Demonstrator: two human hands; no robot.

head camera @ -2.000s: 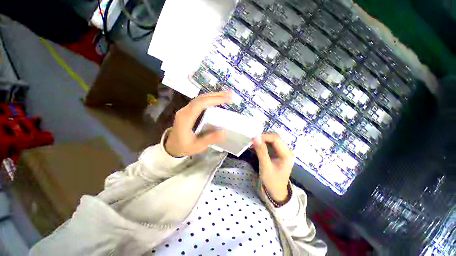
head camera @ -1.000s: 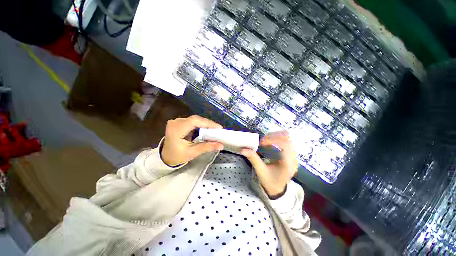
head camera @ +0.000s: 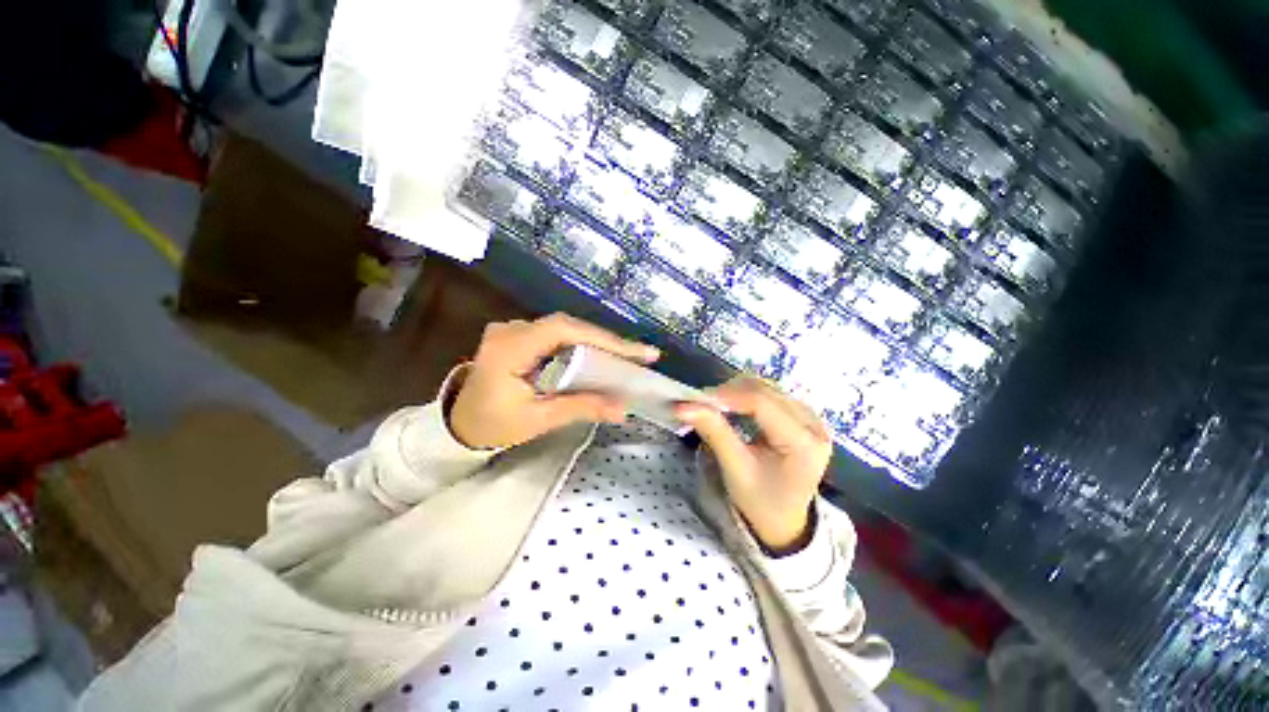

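Note:
A pad strip (head camera: 626, 384), pale with a greyish face, is held bent or rolled between both hands in front of my body. My left hand (head camera: 536, 383) grips its left end with thumb below and fingers above. My right hand (head camera: 765, 452) holds its right end at the fingertips. The clear blister tray (head camera: 912, 477) with rows of circuit boards (head camera: 779, 251) lies just beyond the hands. Whether a small pad is at my right fingertips cannot be told.
White pad sheets (head camera: 418, 125) lie at the tray's left edge. Stacked blister trays (head camera: 1169, 515) stand at the right. Cables (head camera: 265, 70) are at the upper left. Below are cardboard boxes (head camera: 167, 487) and red items (head camera: 56, 417). A green surface (head camera: 1197, 56) is at the upper right.
The strip was opened wider two seconds ago and now looks narrower and tilted down to the right. Both hands stay on it. The tray and sheets have shifted left in view.

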